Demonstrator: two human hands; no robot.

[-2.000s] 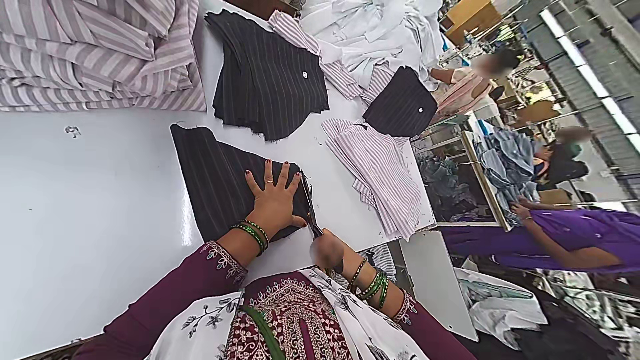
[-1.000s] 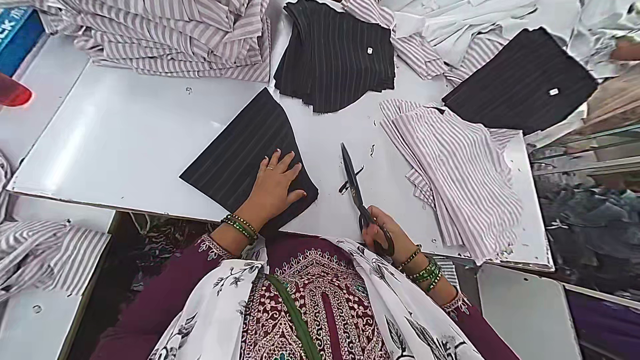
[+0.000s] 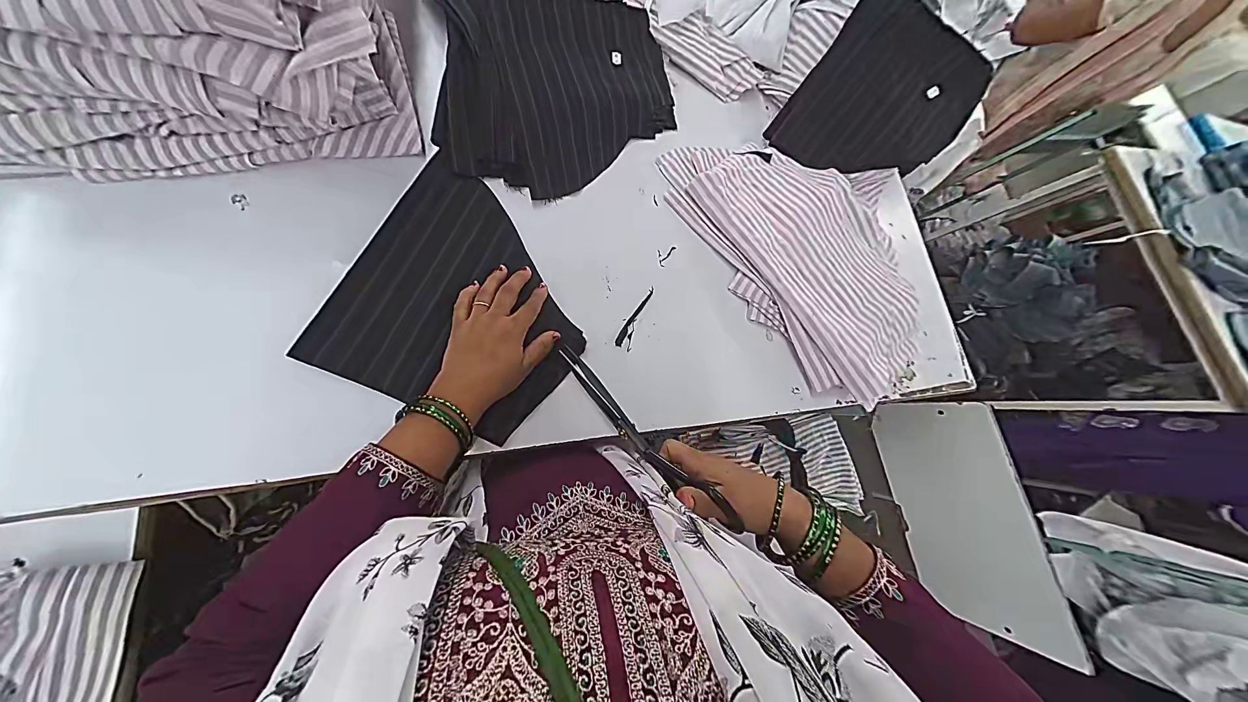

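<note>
A black pinstriped fabric piece (image 3: 390,283) lies flat near the table's front edge. My left hand (image 3: 492,341) presses on its right part, fingers spread, palm down. My right hand (image 3: 717,483) is closed around the handles of fabric scissors (image 3: 619,419), whose blades point up and left. The blade tips meet the right edge of the black piece, just beside my left thumb; how far apart the blades are is hard to tell. Thin black fabric scraps (image 3: 636,317) lie on the table right of the piece.
Striped fabric is heaped (image 3: 214,88) at the back left. Dark pinstriped stacks (image 3: 556,88) and another dark stack (image 3: 877,88) lie behind, with pink-striped pieces (image 3: 799,253) at the right. Another person's arm (image 3: 1058,21) shows at the top right.
The scissors, held apart from the black piece a second ago, are now at its right edge. The view has swung markedly since the earliest frame.
</note>
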